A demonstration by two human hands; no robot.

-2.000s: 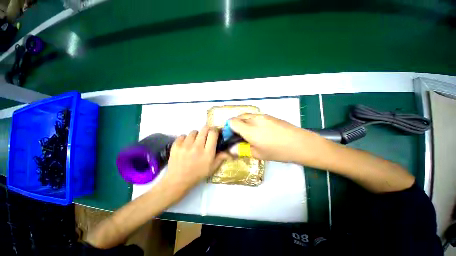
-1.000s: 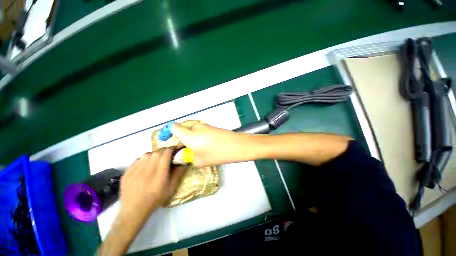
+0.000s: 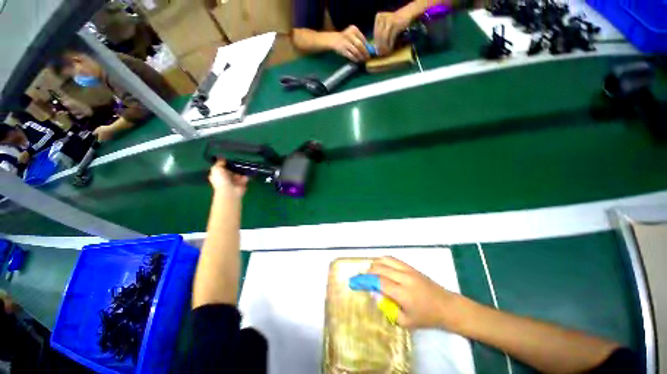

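Note:
A partly built hair dryer (image 3: 295,169) with a short dark grey head, a purple ring and a black stem is over the green belt. My left hand (image 3: 228,177) is stretched over the belt and is closed on the stem's left end. A dark looped cord or strip lies along the stem; its detail is blurred. My right hand (image 3: 413,292), with blue and yellow finger covers, rests on the gold-brown padded block (image 3: 362,329) and holds nothing visible. The block lies on the white work mat (image 3: 281,299).
A blue parts bin (image 3: 172,292) with small black parts stands at left. A pale-edged tray (image 3: 647,256) is at the right edge. Across the belt (image 3: 439,168), a person's hands (image 3: 373,40) work on another dryer. Another dark head (image 3: 629,79) lies on the belt at right.
My left hand has moved from the mat out over the belt. My right hand stays at the block. The dryer and grey corded handle are gone from the mat area; the view has tilted up.

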